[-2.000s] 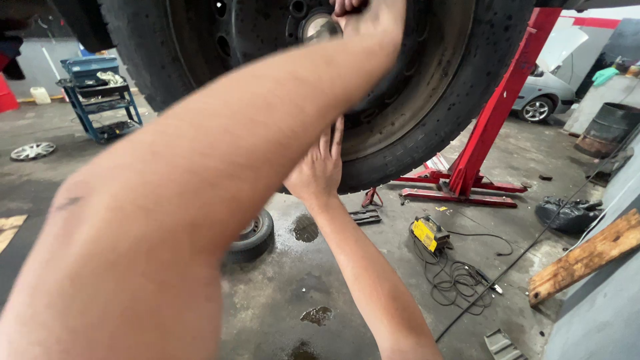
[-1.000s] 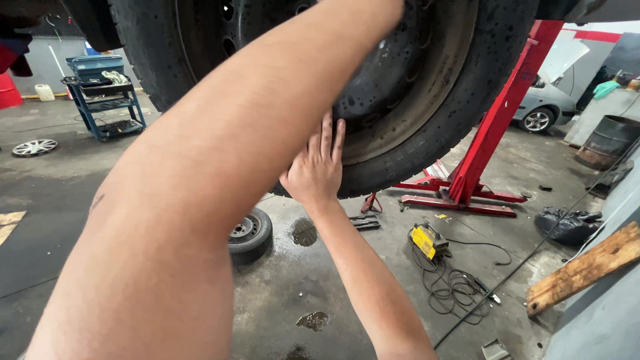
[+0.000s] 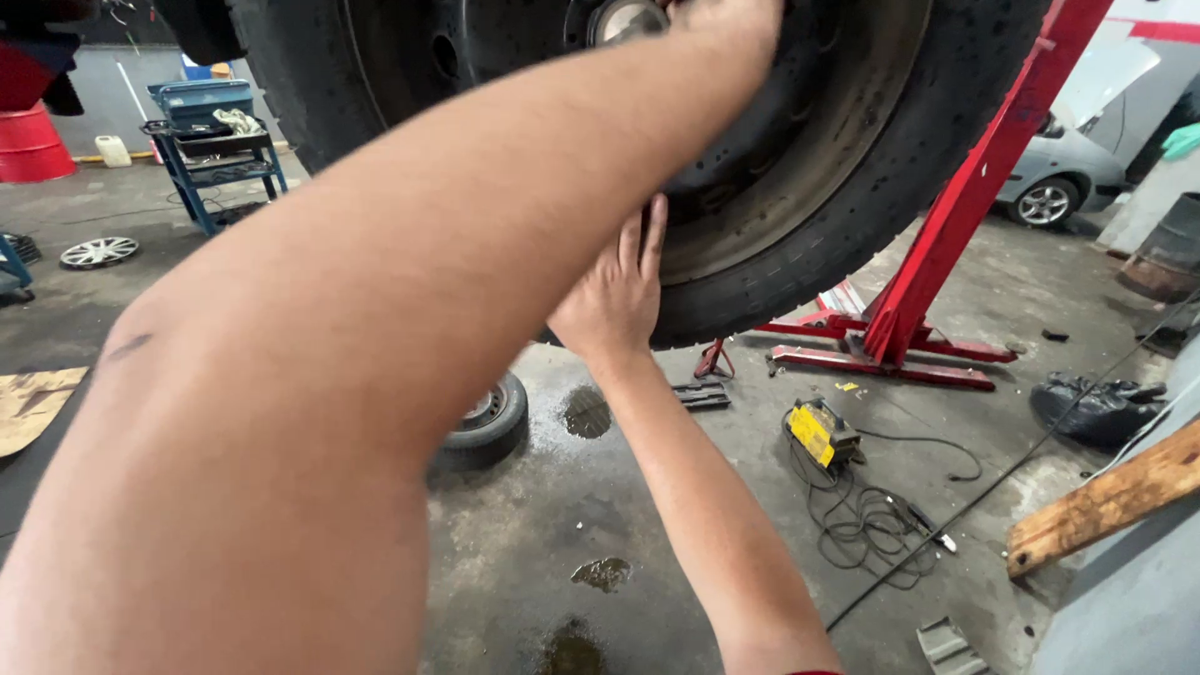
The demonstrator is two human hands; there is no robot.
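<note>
A black steel wheel rim [image 3: 806,169] with its tire [image 3: 759,314] hangs raised in front of me. My left forearm crosses the view from the lower left. At the top edge, my left hand [image 3: 722,14] is beside the round wheel hub [image 3: 633,21]; it is blurred and partly cut off, so whether it holds anything cannot be told. My right hand [image 3: 619,300] lies against the lower part of the wheel, its back towards me and its fingers pointing up, partly behind the left forearm. Nothing shows in its grasp.
A red lift post [image 3: 966,197] stands right of the wheel. On the floor are a yellow-and-black machine [image 3: 820,433] with coiled cables, a loose wheel [image 3: 487,427], wet patches and a black plastic bag [image 3: 1097,408]. A wooden beam [image 3: 1106,502] juts in at right; a blue tool cart [image 3: 211,169] stands left.
My left hand was out of view above the frame one second ago and is now back beside the hub, as two seconds ago. My right hand has stayed on the lower wheel.
</note>
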